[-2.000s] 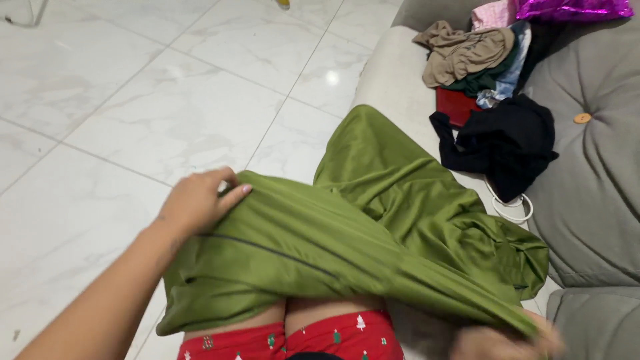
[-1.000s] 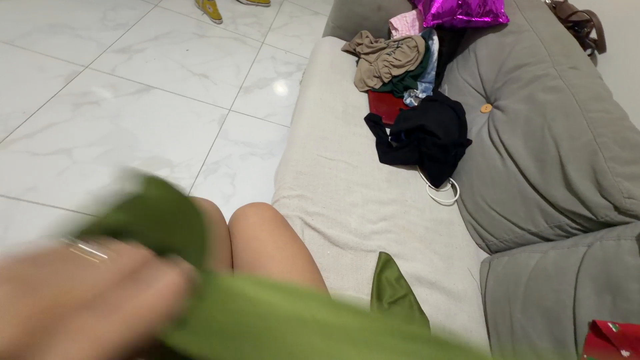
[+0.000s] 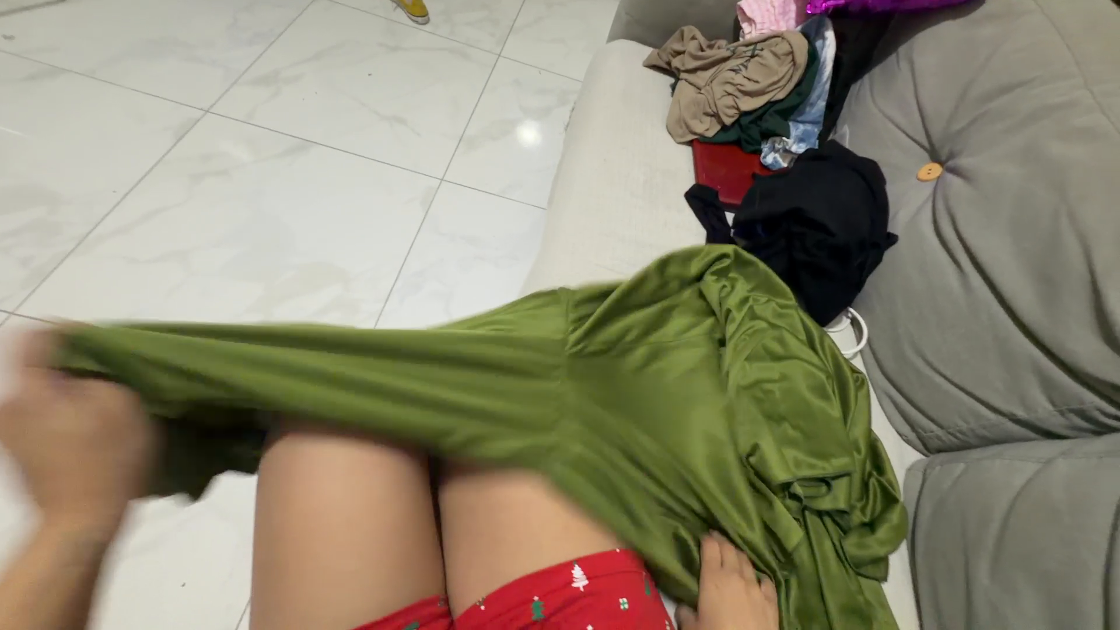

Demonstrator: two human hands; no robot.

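A green satiny garment [image 3: 647, 394] lies stretched across my bare thighs and over the sofa seat on the right. At the far left my left hand [image 3: 74, 437], blurred by motion, is closed on one end of the cloth and pulls it taut, with a dark inner part hanging beside it. My right hand [image 3: 731, 586] rests at the garment's lower edge, near my hip, fingers against the fabric; whether it grips the cloth cannot be made out. Red shorts [image 3: 560, 595] with a small tree print show beneath.
On the sofa seat [image 3: 595, 157] lie a black garment [image 3: 814, 227], a red flat item [image 3: 726, 171] and a pile with a tan garment [image 3: 735, 79]. A grey tufted cushion [image 3: 997, 227] stands at the right. A yellow shoe [image 3: 413, 10] shows on the tiled floor [image 3: 332, 166].
The green garment, mostly out of view a second ago, now spreads over my thighs and the seat. My left hand has moved out to the far left with its end. My right hand has come into view.
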